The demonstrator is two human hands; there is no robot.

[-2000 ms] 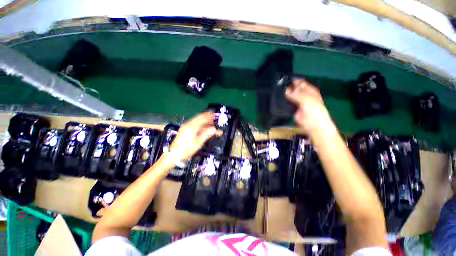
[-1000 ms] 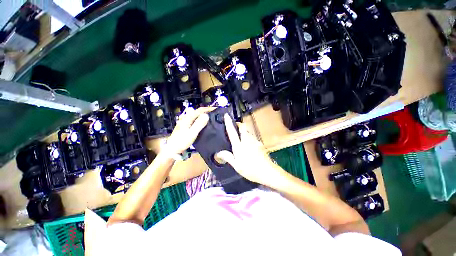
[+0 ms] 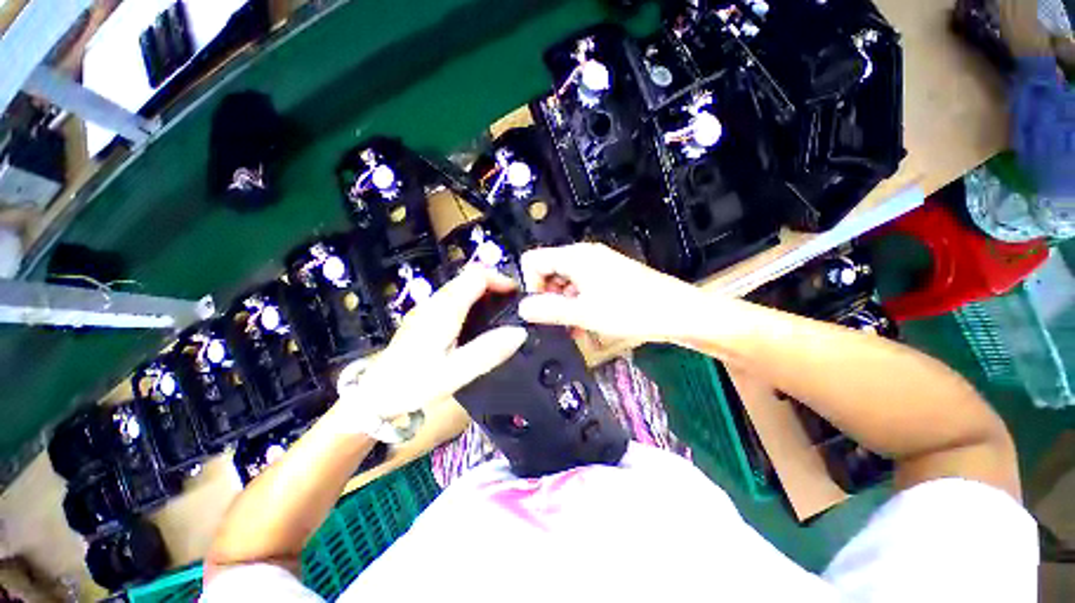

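A black housing (image 3: 545,406) is held close to my body, its matte face with round recesses turned up. My left hand (image 3: 442,342) grips its upper left side, with the thumb lying on the face. My right hand (image 3: 584,289) is at its top end, fingers bent and pinched together near the edge; what the fingertips touch is hidden. Open housing sub-assemblies (image 3: 336,300) with silver-white discs stand in a row on the tan bench just beyond my hands.
Black units are stacked at the upper right (image 3: 731,153). The green conveyor (image 3: 318,88) runs beyond the bench with a black unit (image 3: 245,147) on it. Green crates (image 3: 395,524) are below the bench. A red stool (image 3: 973,259) and a person's blue clothing (image 3: 1043,124) are at the right.
The housing's face now shows several recesses instead of one large round opening. My right hand has moved from its lower face up to the top end. The view has shifted.
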